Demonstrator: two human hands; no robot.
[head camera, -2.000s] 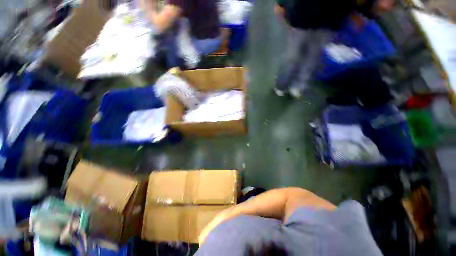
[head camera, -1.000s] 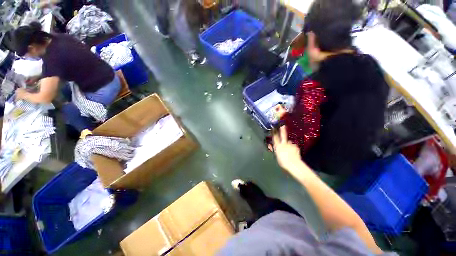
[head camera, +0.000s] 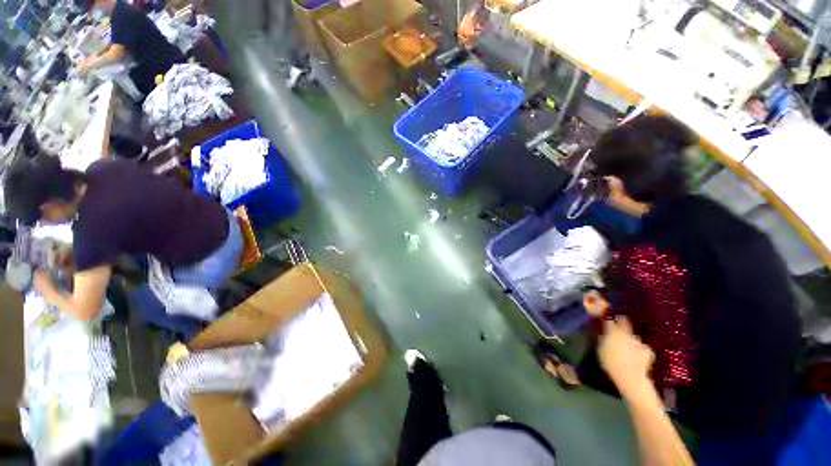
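Note:
My right hand (head camera: 625, 353) is at the lower right with its fingers bent, beside a seated person's red-sequinned black sleeve (head camera: 663, 305). Whether it touches the sleeve or holds anything cannot be told. My left hand is not in view. A whitish crumpled fabric bundle (head camera: 578, 260) lies in a blue crate (head camera: 518, 300) in front of that person, whose own hand is near the crate's edge.
An open carton (head camera: 239, 311) with white pieces and a striped bundle over its side stands lower left. Another blue crate (head camera: 499, 102) with fabric stands ahead. The green floor aisle (head camera: 383, 223) runs between. A seated person (head camera: 155, 214) works at left; a machine table (head camera: 629, 77) is at upper right.
The view has shifted, showing more of the aisle and table. My right hand has gone from spread fingers to bent ones. A whitish bundle now shows in the crate by the sequinned sleeve.

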